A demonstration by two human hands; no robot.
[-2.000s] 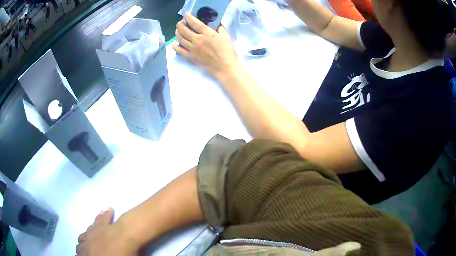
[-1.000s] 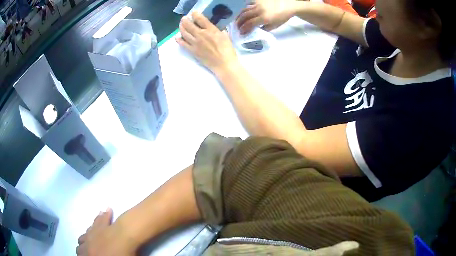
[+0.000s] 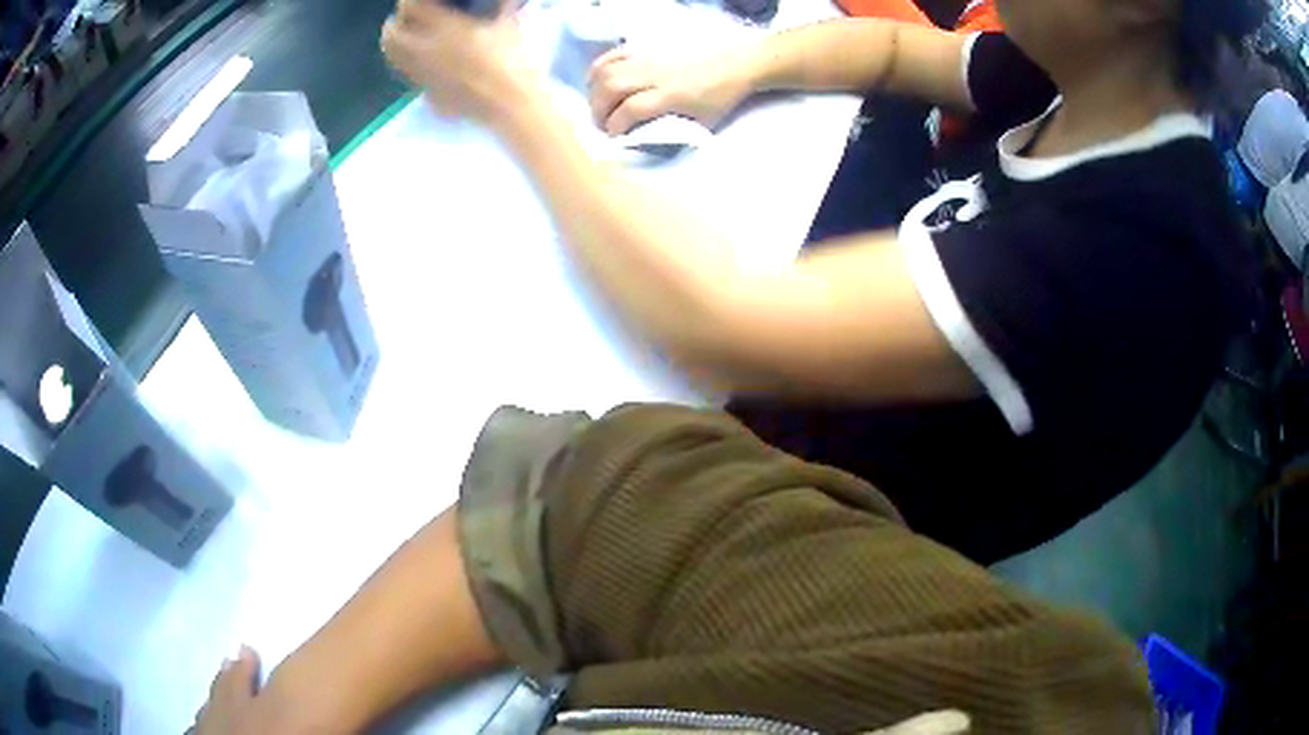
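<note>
My right hand (image 3: 234,701) is low at the left on the white sheet (image 3: 431,316), its lower part cut off by the bottom edge; its grip cannot be told. My left hand is out of the picture. Beyond my right hand, an upright retail box (image 3: 280,323) has its lid up and crumpled translucent film in its mouth. A second open box (image 3: 137,481), at the left, shows a white round piece (image 3: 55,394). A third box (image 3: 55,692) is cut off at the lower left corner.
A person in a black shirt (image 3: 1091,259) sits at the right, one forearm reaching across the sheet. That person's hands (image 3: 668,86) are at the top, near a dark item and film. A dark conveyor (image 3: 129,144) runs behind the sheet. A blue object (image 3: 1180,686) is at the lower right.
The view has shifted, so the boxes and my right arm sit further left and the boxes lower. The neighbour's hands have moved, and the printed box they held no longer shows clearly.
</note>
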